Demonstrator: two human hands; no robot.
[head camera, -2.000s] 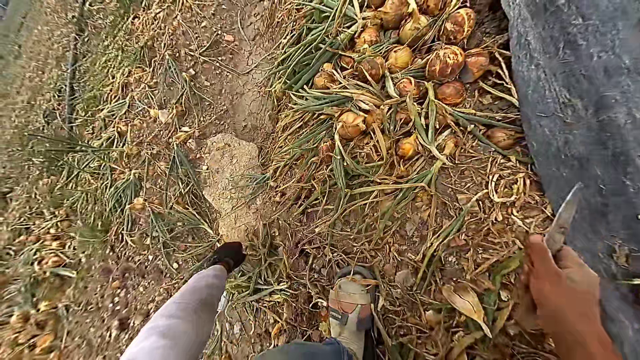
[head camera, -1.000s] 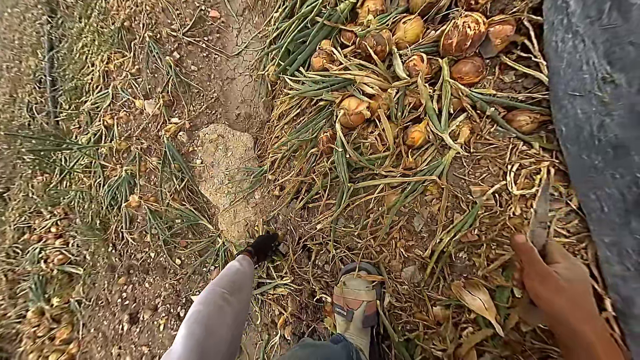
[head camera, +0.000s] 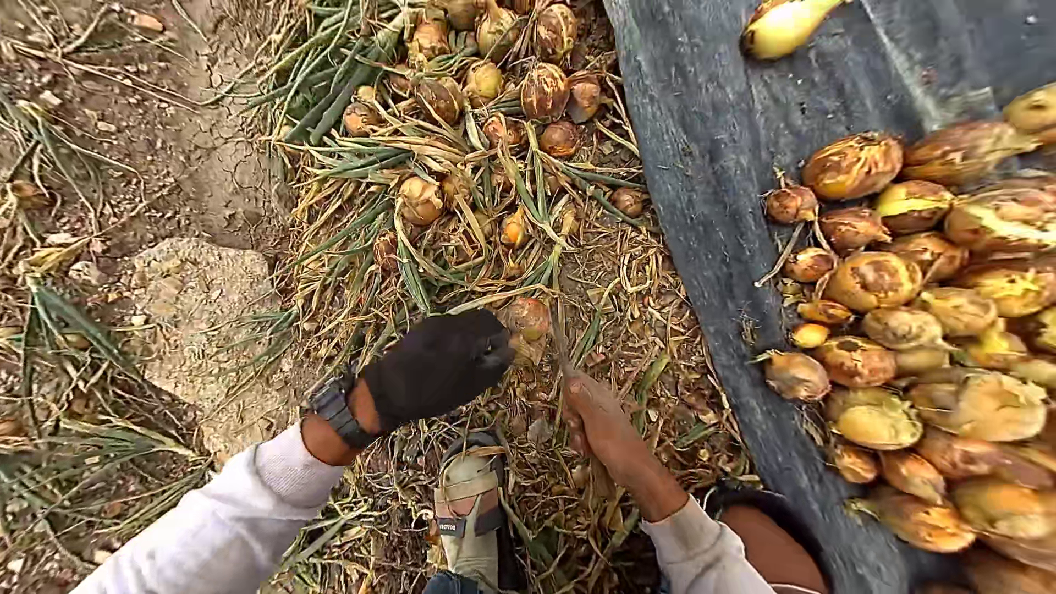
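My left hand (head camera: 441, 367), in a black glove with a watch at the wrist, is closed around the lower end of an onion (head camera: 528, 319) or its leaves; the exact hold is blurred. Bare, my right hand (head camera: 596, 417) grips a knife, whose blade (head camera: 562, 334) points up the view just right of that onion. Above both hands, a heap of onions (head camera: 544, 92) with green and dry tops (head camera: 355, 82) lies on the soil.
Many trimmed onions (head camera: 874, 280) are piled on a dark sheet (head camera: 693, 165) at the right, with a single onion (head camera: 784, 26) near its top. A pale flat patch of dirt (head camera: 206, 313) lies at the left. My shoe (head camera: 469, 503) stands below the hands.
My left hand has come right and up from the ground near the pale patch, and my right hand has moved left with the knife, so both now meet at an onion. The view has shifted right.
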